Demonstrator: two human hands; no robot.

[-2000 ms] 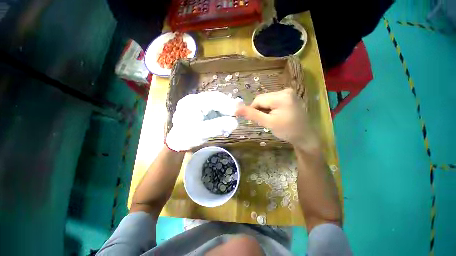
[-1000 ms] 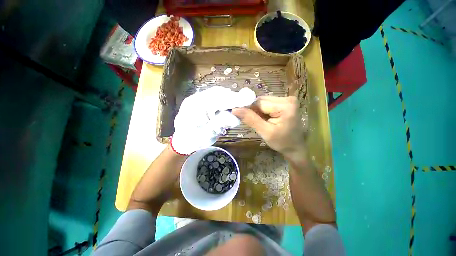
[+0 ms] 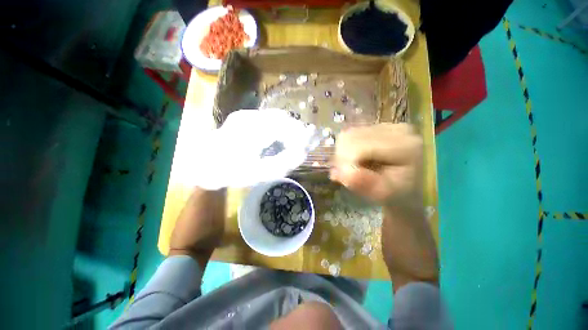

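My left hand (image 3: pixel 264 147), in a white glove, is over the front left of the brown cardboard carton tray (image 3: pixel 309 59). It is half curled, palm up, around several small dark parts (image 3: pixel 272 149). My right hand (image 3: pixel 377 161), bare and blurred, is over the tray's front right corner with its fingers curled; whether it holds a part cannot be seen. Small pale and dark pieces (image 3: pixel 339 117) lie scattered in the tray. A white plastic bucket (image 3: pixel 254 225) with dark round parts (image 3: pixel 285 209) stands in front of my left hand.
Pale rings (image 3: pixel 351 225) lie loose right of the bucket, beside my right forearm. A white dish (image 3: pixel 192 46) of orange parts stands far left, and a pale tub (image 3: pixel 409 40) of black parts far right. A person in black sits beyond, near a red stool (image 3: pixel 461 84).
My right hand has moved right, away from my left hand, and the two are now apart. The left glove now shows small dark parts in its palm. The camera view has shifted slightly.
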